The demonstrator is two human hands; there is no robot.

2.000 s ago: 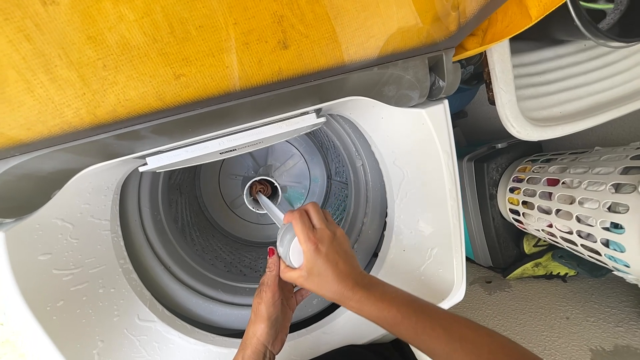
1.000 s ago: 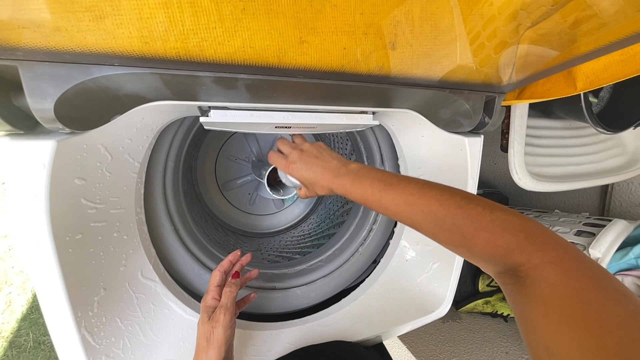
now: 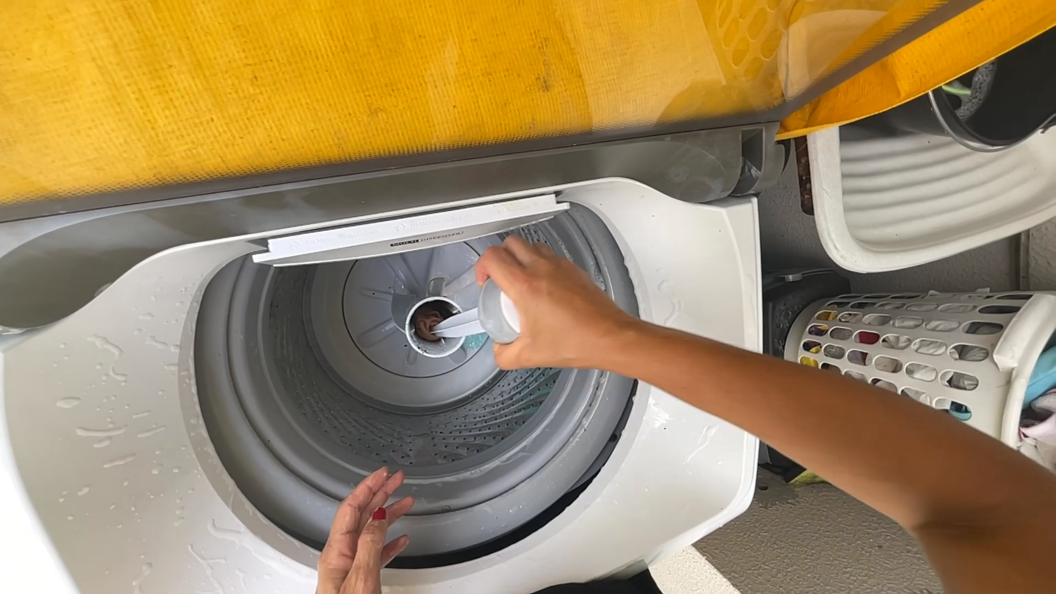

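My right hand grips a small white plastic cup, tilted over the agitator's centre tube in a top-loading washing machine. A pale strip, either liquid or a part of the cup, runs from the cup into the tube's mouth. Something brownish shows inside the tube. Below, near the front rim of the grey drum, my left hand is held with its fingers apart and nothing in it. A little blue-green shows beside the tube.
The raised lid, with yellow cloth showing through it, stands at the back. To the right are a white plastic tub, a black bucket and a white perforated laundry basket holding clothes. Water drops lie on the machine's white top.
Two seconds ago both hands were together by the cup; my left hand is now apart from it near the drum's front rim. My right hand still holds the cup.
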